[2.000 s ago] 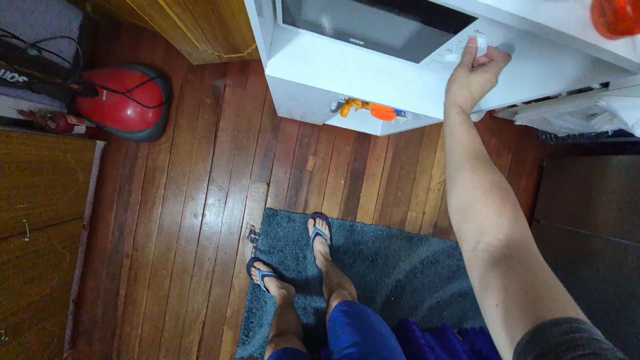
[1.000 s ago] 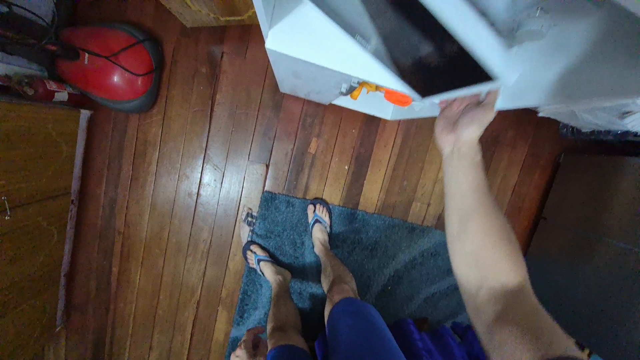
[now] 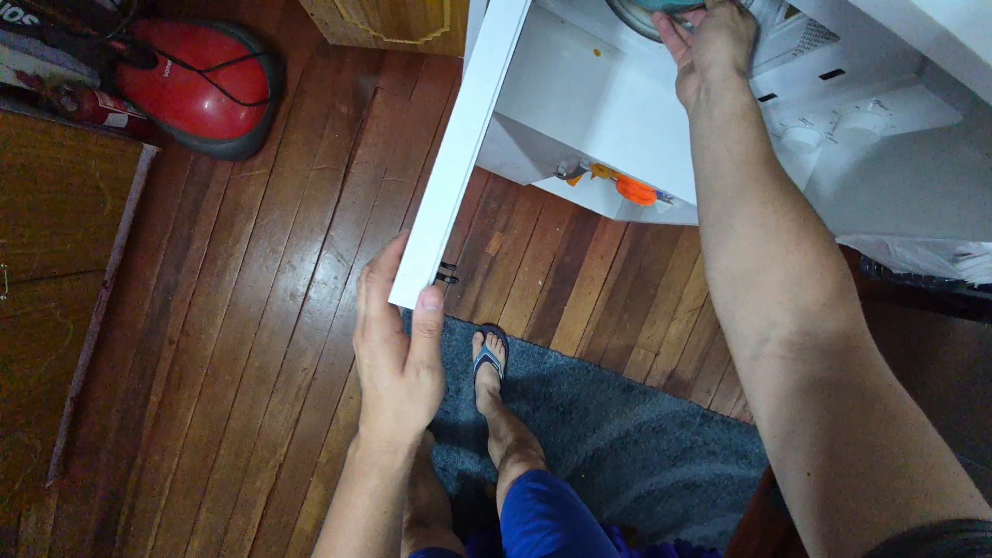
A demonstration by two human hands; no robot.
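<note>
The white microwave oven's door [image 3: 465, 155] stands swung wide, seen nearly edge-on. My left hand [image 3: 401, 333] holds its free edge between thumb and fingers, close to the black latch hooks. Inside the microwave, my right hand [image 3: 713, 43] has its fingers at a teal round dish or bowl [image 3: 673, 3], cut off by the top edge of the view. Beneath the dish shows part of the round glass turntable [image 3: 632, 22]. To the right of my right hand is the control panel with two white knobs, one of them the nearer knob [image 3: 802, 139].
Orange-handled utensils [image 3: 635, 190] are in a white shelf below the microwave. A red vacuum cleaner [image 3: 201, 85] lies on the wooden floor at upper left, near wooden cabinets [image 3: 62, 271]. My feet are by a dark grey mat [image 3: 620, 442]; white plastic bags [image 3: 922, 256] lie at right.
The microwave door, closed two seconds ago, has swung open. My right hand has moved from the knob area, past the door's edge, into the oven. My left hand now grips the door.
</note>
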